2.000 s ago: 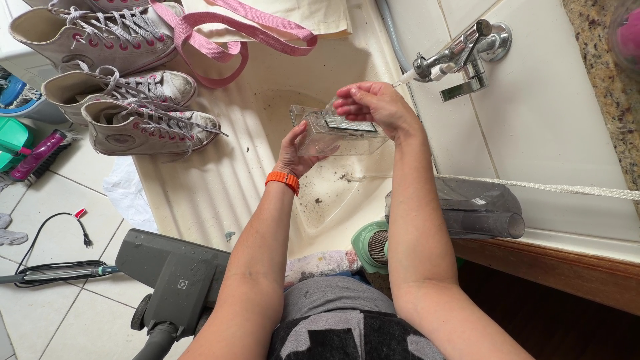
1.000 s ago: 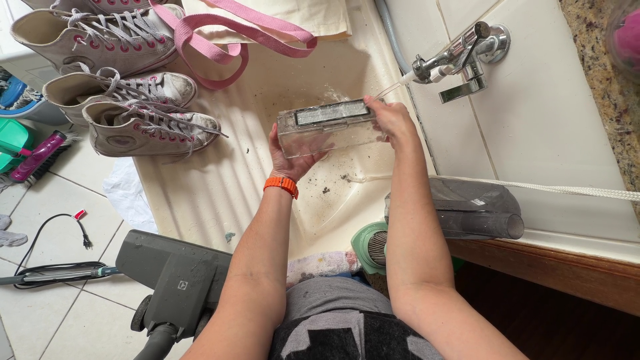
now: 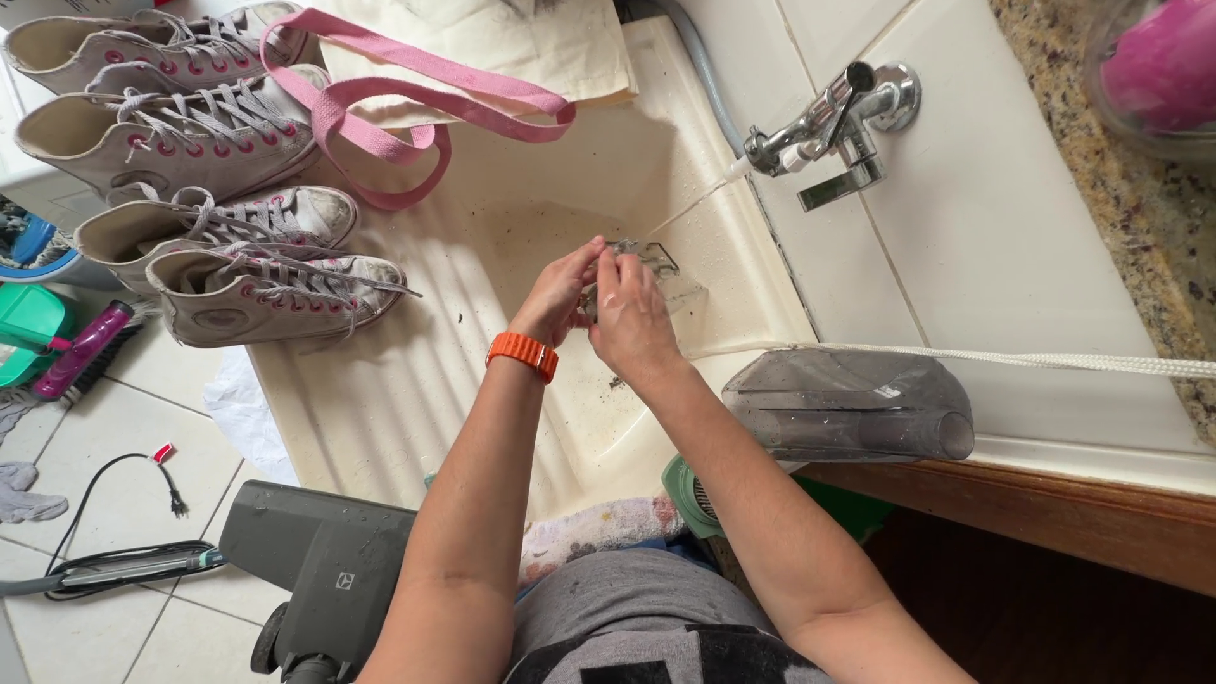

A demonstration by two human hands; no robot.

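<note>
Over the basin of a cream laundry sink (image 3: 513, 218), my left hand (image 3: 560, 294), with an orange band at the wrist, grips a clear plastic filter housing (image 3: 684, 285). My right hand (image 3: 632, 313) lies against the same housing from the right, its fingers bent over the near end and hiding much of it. A wire-like frame shows at the housing's top. From the chrome tap (image 3: 807, 142) on the tiled wall, a thin stream of water runs down toward the housing. Dark specks of dirt lie in the basin.
Several worn high-top sneakers (image 3: 275, 294) and a canvas bag with pink straps (image 3: 494, 95) rest at the sink's upper left. A grey translucent dust container (image 3: 845, 408) sits on the right rim beneath a white cord (image 3: 1026, 361). A vacuum floor head (image 3: 323, 560) is at lower left.
The housing, held lengthwise across between both hands a second ago, is now turned, and my hands have come close together on it. My right hand has moved left, away from the tap.
</note>
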